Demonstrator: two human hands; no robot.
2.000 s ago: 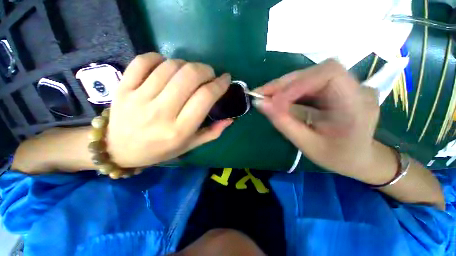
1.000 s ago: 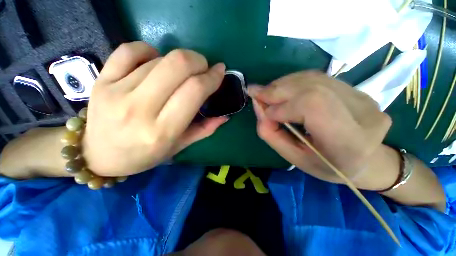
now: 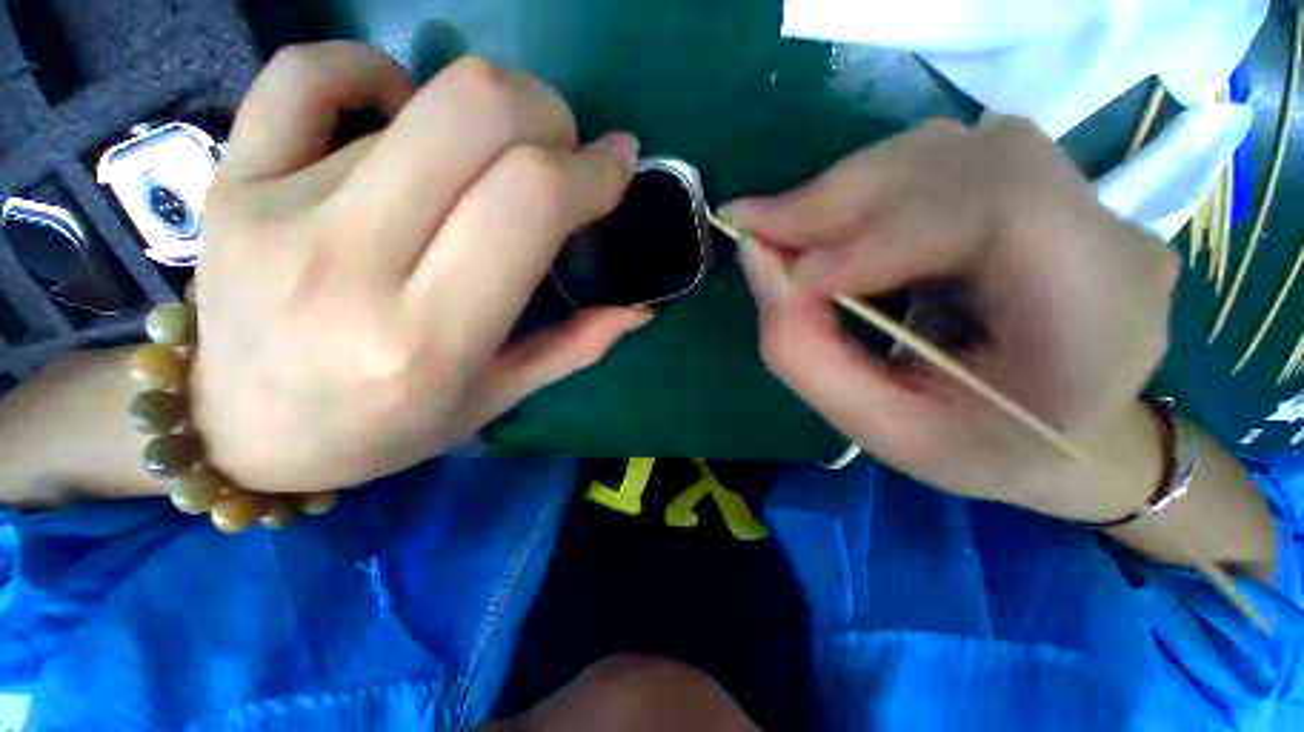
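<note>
A smartwatch body with a black glass face and silver rim lies face up over the green mat. My left hand holds it by its upper and lower edges between finger and thumb; its left part is hidden under my fingers. My right hand holds a thin bamboo stick like a pencil. The stick's tip meets the watch's right rim. Its far end points down and right past my wrist.
A dark foam tray at left holds a watch with a pale back and a black one. White wipes lie at upper right. Loose sticks and a blue rod lie at far right.
The watch and both hands have shifted slightly up in view, and my left hand slightly left. The stick, foreshortened two seconds ago, now shows lengthwise, its rear end farther right than one second ago.
</note>
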